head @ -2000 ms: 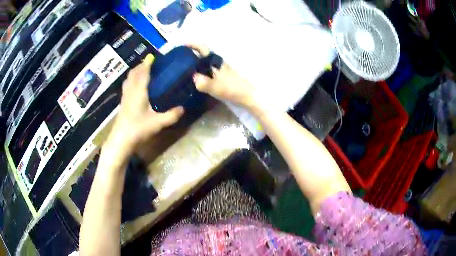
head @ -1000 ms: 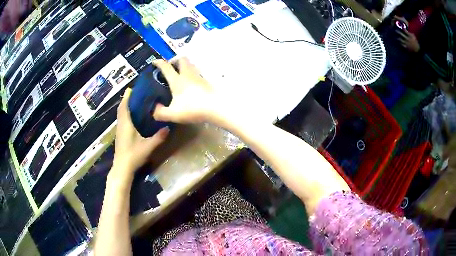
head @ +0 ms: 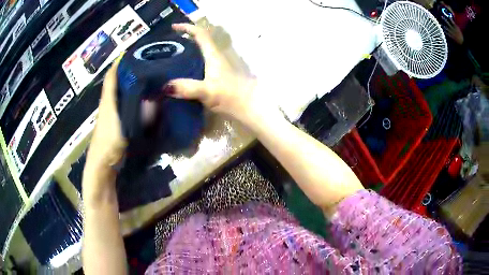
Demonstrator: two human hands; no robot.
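A dark blue cylinder speaker (head: 179, 115) is held above the near edge of the bench, blurred by motion. Its round end cap with a pale ring (head: 159, 51) faces up. My left hand (head: 110, 126) grips the speaker's left side, with a yellow finger cot at a fingertip. My right hand (head: 222, 86) is at its right side, thumb on the speaker's front and the other fingers raised off behind it. Flat black pieces (head: 145, 188) lie at the bench edge below the speaker.
Printed black carton sheets (head: 69, 64) cover the left. A white sheet (head: 300, 53) lies behind, with a small white fan (head: 414, 40) at its right. A clear plastic piece (head: 348, 102) sits at the bench edge. A red crate (head: 407, 156) holds dark speakers. A person's hand (head: 456, 32) shows upper right.
The speaker has been turned so its ringed end faces up towards me, and it looks larger and nearer. My right fingers have moved off the end cap. The camera view has shifted.
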